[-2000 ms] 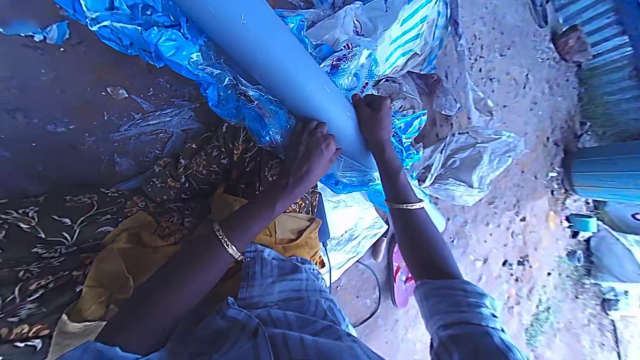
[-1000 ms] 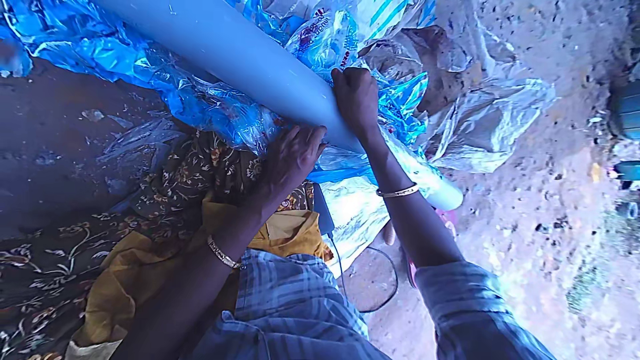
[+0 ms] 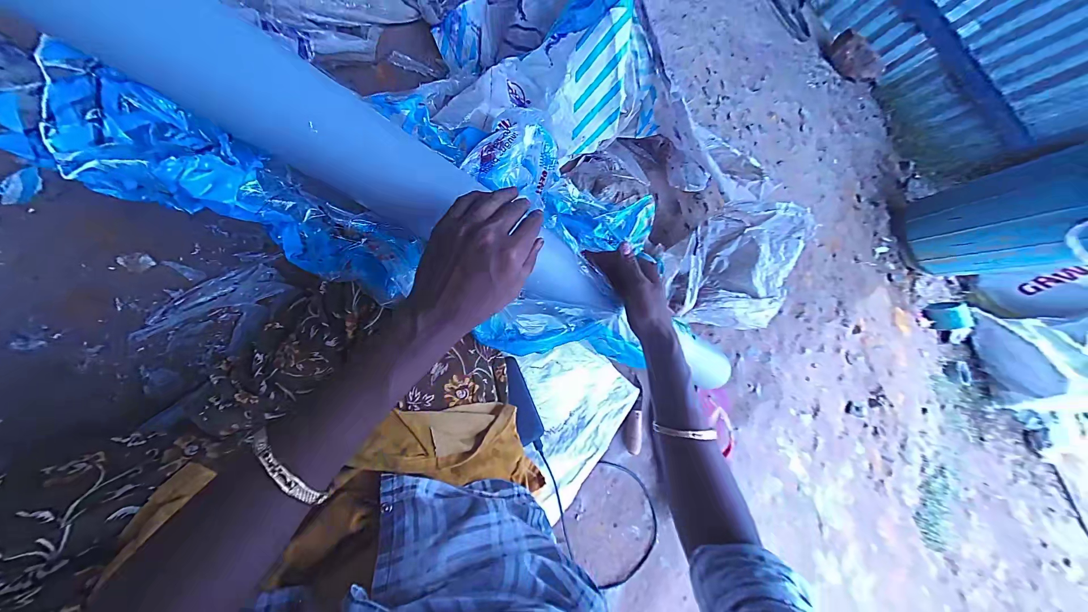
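Note:
A long, smooth, pale pipe (image 3: 340, 127) runs from the upper left to the middle right, across my lap. Crumpled blue plastic sheeting (image 3: 187, 170) lies along its lower side and is bunched around its right part. My left hand (image 3: 480, 251) rests on top of the pipe with its fingers bent over it. Farther right along it, my right hand (image 3: 633, 276) is at the pipe's far side, beside the blue plastic; its fingertips are partly hidden, so its hold cannot be told. The pipe's rounded end (image 3: 710, 365) shows beyond my right wrist.
Clear and striped plastic bags (image 3: 595, 85) lie beyond the pipe. A blue barrel (image 3: 994, 212) and a corrugated metal sheet (image 3: 1003, 68) stand at the right. A black cable (image 3: 653, 518) loops on the dirt ground near a dark flat device (image 3: 524, 404). Yellow cloth (image 3: 450, 442) covers part of my lap.
My right hand has moved down along the pipe toward its end and is lower on its far side. My left hand now lies flatter over the top of the pipe.

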